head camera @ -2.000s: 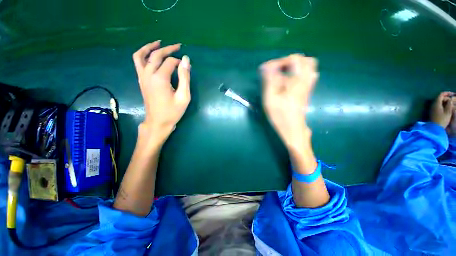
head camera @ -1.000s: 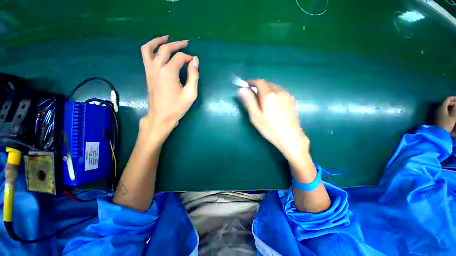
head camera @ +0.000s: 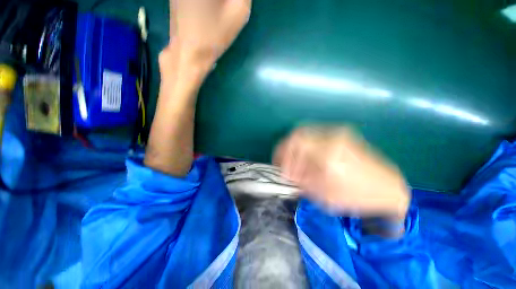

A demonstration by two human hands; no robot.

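My left hand (head camera: pixel 209 25) is at the top edge of the view over the green surface (head camera: pixel 362 51); its fingers are cut off by the edge. My right hand (head camera: pixel 336 169) is strongly blurred, at the near edge of the green surface, above my lap. Its fingers look curled, but the blur hides whether it holds anything. The small slim stick is not visible.
At the left stand a blue box (head camera: pixel 107 73) with a white label, a square yellowish tray (head camera: pixel 42 104), a blurred yellow handle (head camera: pixel 7 78) and black cables. A person's blue sleeve (head camera: pixel 501 192) is at the right edge.
The view has tilted down, so the blue box and left hand appear higher. My right hand has moved back toward my body and the surface's near edge. The slim stick has gone from sight.
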